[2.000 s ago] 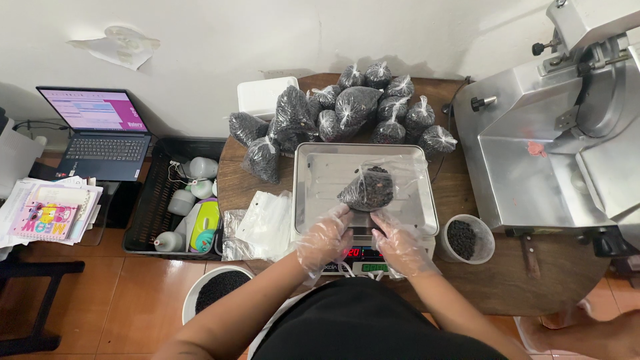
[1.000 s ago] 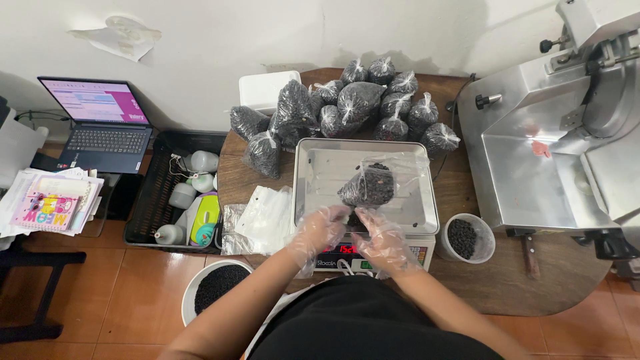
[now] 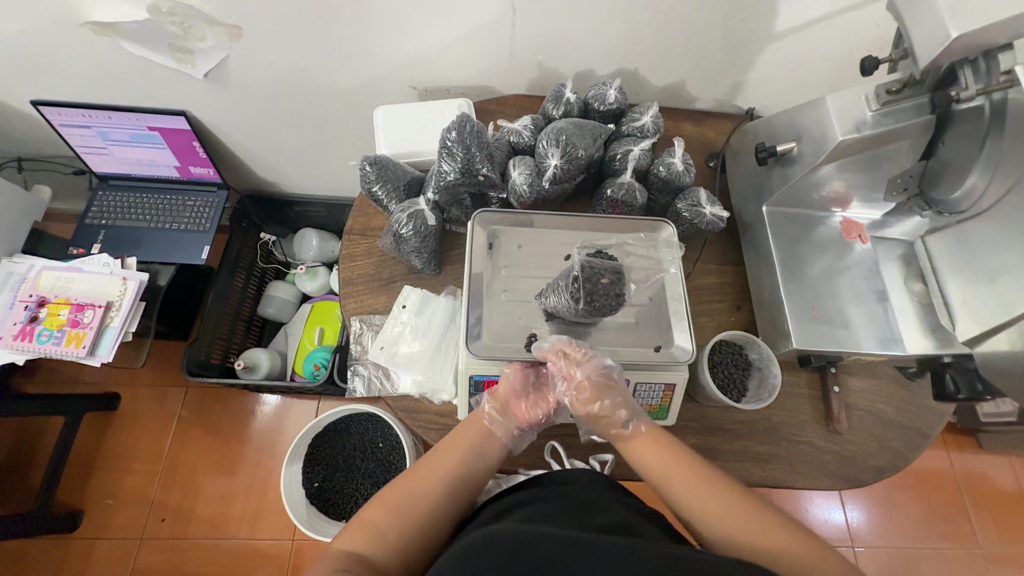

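Note:
An untied clear plastic bag of black beans (image 3: 588, 288) lies on the metal pan of a digital scale (image 3: 504, 340), its mouth toward the right. My left hand (image 3: 524, 400) and my right hand (image 3: 588, 384), both in clear plastic gloves, meet over the scale's front edge, just below the bag. The fingers overlap, and whether they hold anything is hidden. A few loose beans lie on the pan. Behind the scale stand several tied bags of black beans (image 3: 572, 152). Left of the scale lies a stack of empty plastic bags (image 3: 420, 344).
A small tub of beans (image 3: 730, 370) stands right of the scale, near a knife (image 3: 833, 400) and a large metal slicer (image 3: 840, 272). A white bucket of beans (image 3: 352, 464) is at lower left. Beyond are a black crate (image 3: 232, 288) with bottles and a laptop (image 3: 148, 208).
My hands have drawn back from the bag and come together below it. The bag stays on the pan. One bag left of the group, lying tilted earlier, stands more upright.

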